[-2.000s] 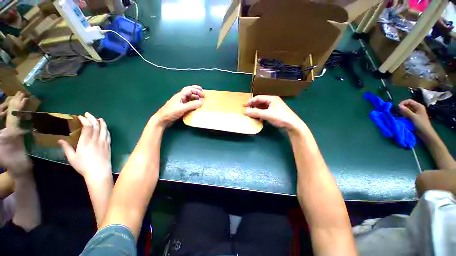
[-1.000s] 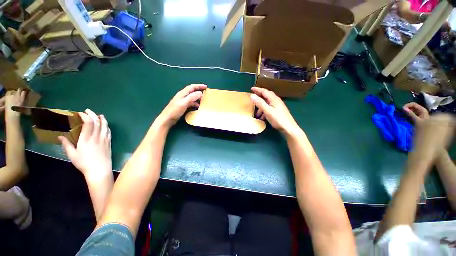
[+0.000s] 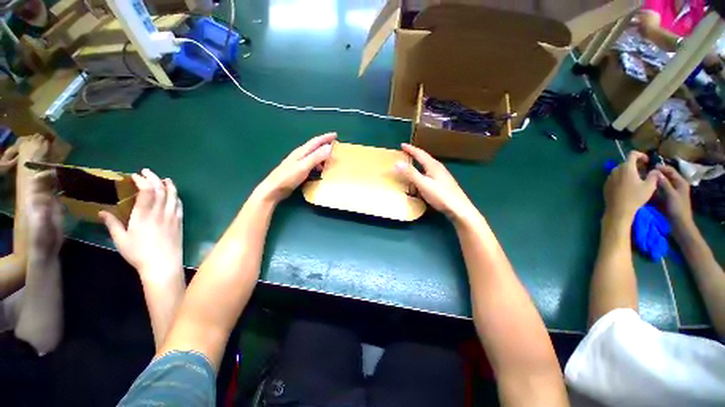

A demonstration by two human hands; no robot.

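Observation:
A small brown mailer box point(image 3: 367, 168) sits on the green mat in front of me, its lid panel folded over the top. The lid's front flap with rounded corners sticks out towards me. My left hand point(image 3: 300, 165) holds the box's left side with fingers at its far left corner. My right hand point(image 3: 433, 181) holds the right side, fingers at the far right corner and on the panel's right edge. The inside of the box is hidden.
A second open mailer box point(image 3: 459, 141) with dark cables stands against a large carton point(image 3: 477, 60). A white cord point(image 3: 306, 108) crosses the green bench point(image 3: 358, 262). Workers' hands hold an open box point(image 3: 99, 193) at left. At right, hands work above a blue cloth point(image 3: 652, 232).
My right hand has moved from the panel's front to the box's right side. The lid panel sits lower. At right, another person's hands have come together over the blue cloth.

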